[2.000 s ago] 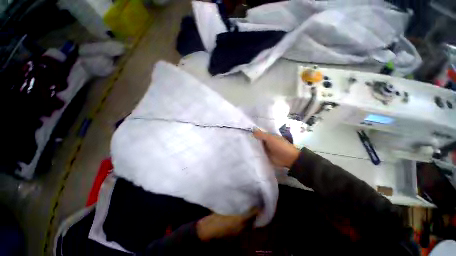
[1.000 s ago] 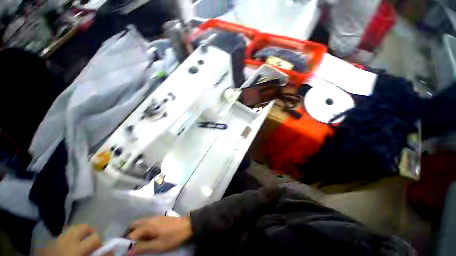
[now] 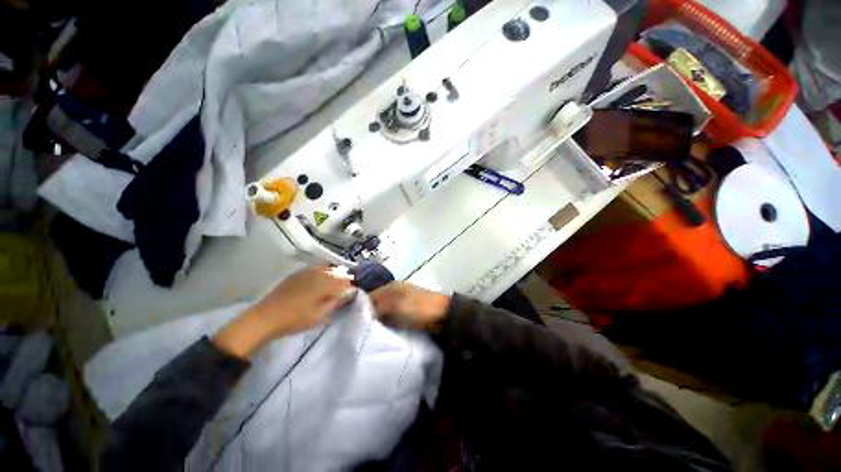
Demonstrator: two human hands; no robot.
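The white quilted panel (image 3: 323,396) lies on the table and hangs towards me, with thin dark stitch lines. My left hand (image 3: 309,297) grips its upper edge just in front of the needle area. My right hand (image 3: 408,304) is close beside it, its fingers on the gathered edge of the panel. A small dark navy piece of fabric (image 3: 373,275) shows between the fingertips and the presser foot area. The white sewing machine (image 3: 498,83) stands behind the hands. The needle itself is too small to tell.
Purple-blue snips (image 3: 495,179) lie on the machine bed. The accessory tray (image 3: 604,172) holds a smartphone (image 3: 638,135) and tools. Right of it are black scissors (image 3: 687,180), a tape roll (image 3: 762,212), orange cloth (image 3: 636,263) and an orange-red basket (image 3: 779,85). White and navy panels (image 3: 221,138) lie behind left.
The view has swung from the spread panel to the machine and come closer. Both hands have moved with the panel's edge up to the presser foot area.
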